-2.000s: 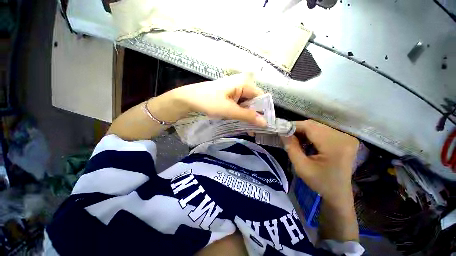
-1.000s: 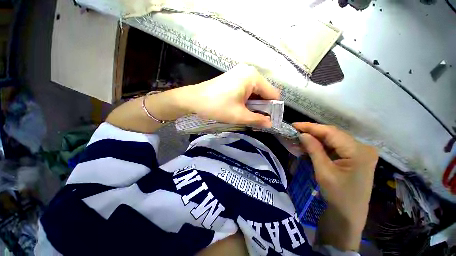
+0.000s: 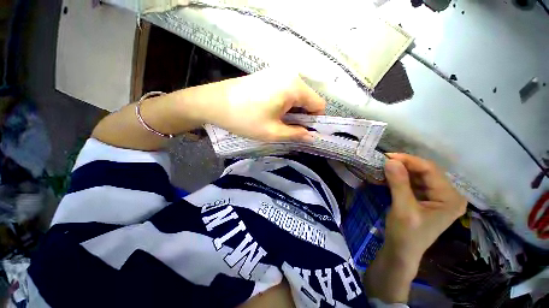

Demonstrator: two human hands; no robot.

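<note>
My left hand (image 3: 274, 108) grips a stack of narrow whitish pieces (image 3: 265, 146) above my lap, just in front of the table edge. The top piece has a dark slit and stitched lines near its right end. My right hand (image 3: 415, 192) pinches the right end of the stack between thumb and finger. A pale beige cloth piece (image 3: 376, 54) lies on the table, with a dark brown cloth end (image 3: 394, 83) beside its corner.
The white table (image 3: 469, 102) has a ruler-marked front edge and dark specks. Red scissor handles (image 3: 540, 215) lie at its right edge. A pale side board (image 3: 96, 54) is at left. A blue basket (image 3: 364, 225) and scrap bundles (image 3: 496, 243) are below the table.
My left hand has moved left along the stack, so more of the slotted top piece shows. My right hand has moved right and still pinches the stack's end. The view has shifted somewhat.
</note>
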